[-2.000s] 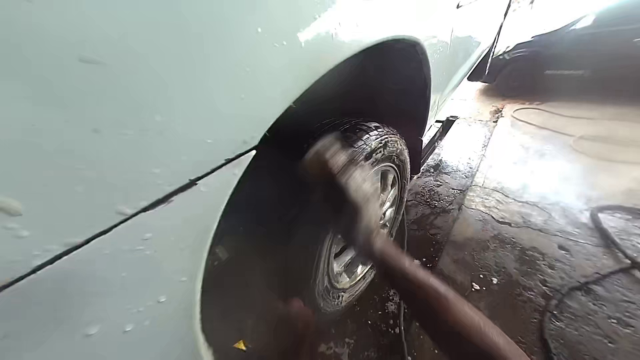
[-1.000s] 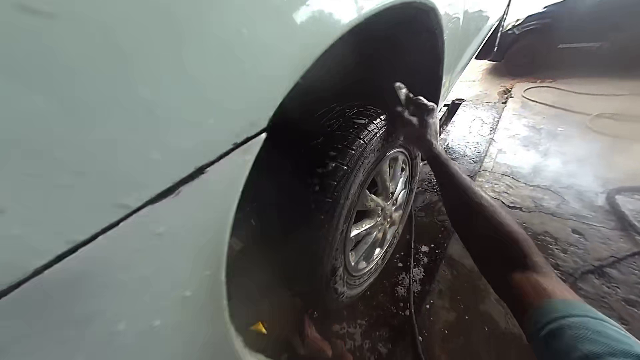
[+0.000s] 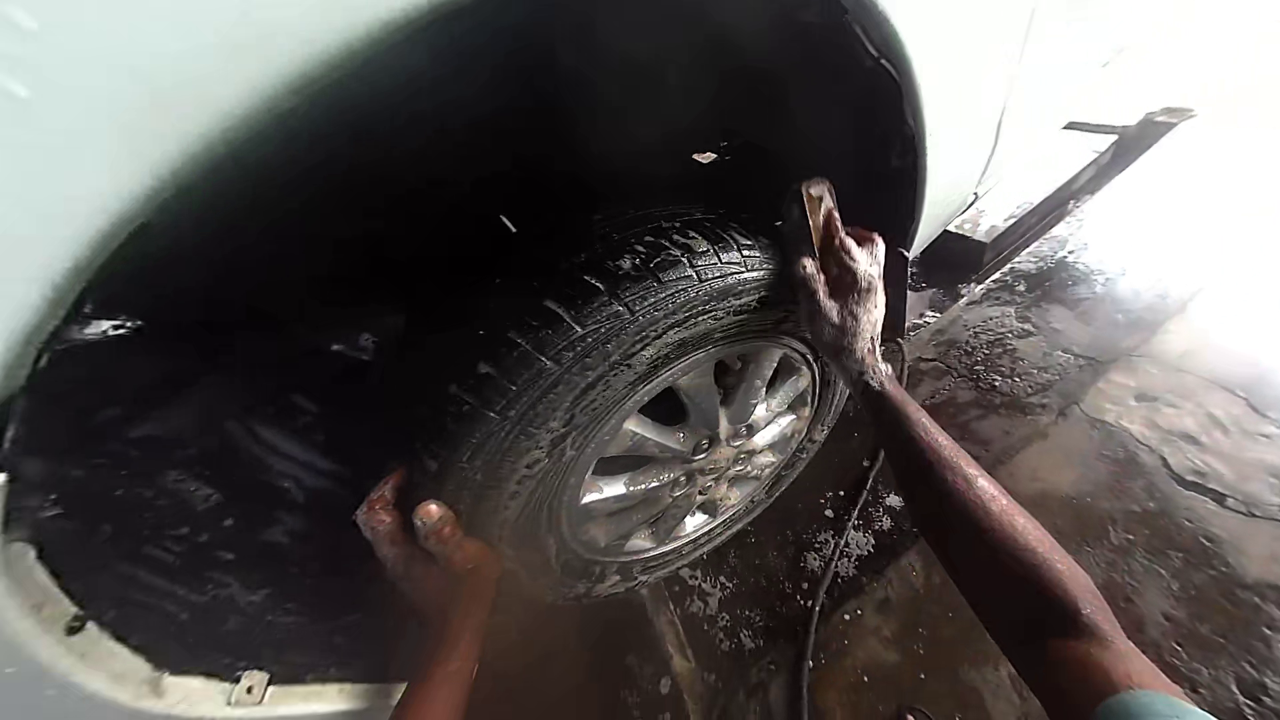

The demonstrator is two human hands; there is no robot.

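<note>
A wet, soapy car tire [image 3: 620, 340] on a silver alloy wheel rim [image 3: 700, 450] stands turned outward in the dark wheel well [image 3: 300, 250]. At the tire's upper right side, my right hand [image 3: 848, 290] grips a brush [image 3: 818, 205] with a light-coloured back; its bristles are hard to make out in the shadow. Suds coat that hand and its wrist. Low at the tire's left side is my left hand [image 3: 435, 545], with thumb and fingers apart and nothing seen in it. Whether it touches the tread cannot be told.
The pale car body [image 3: 120, 120] curves over the wheel. A side step [image 3: 1090, 195] juts out behind the wheel well at the right. A dark hose [image 3: 825, 590] lies on the wet, cracked concrete floor [image 3: 1020, 420], with foam spots beside it.
The view has moved closer to the wheel. My left hand has come up plainly into view at the tire's left. My right hand, earlier blurred over the tire's front, is now at its upper right side.
</note>
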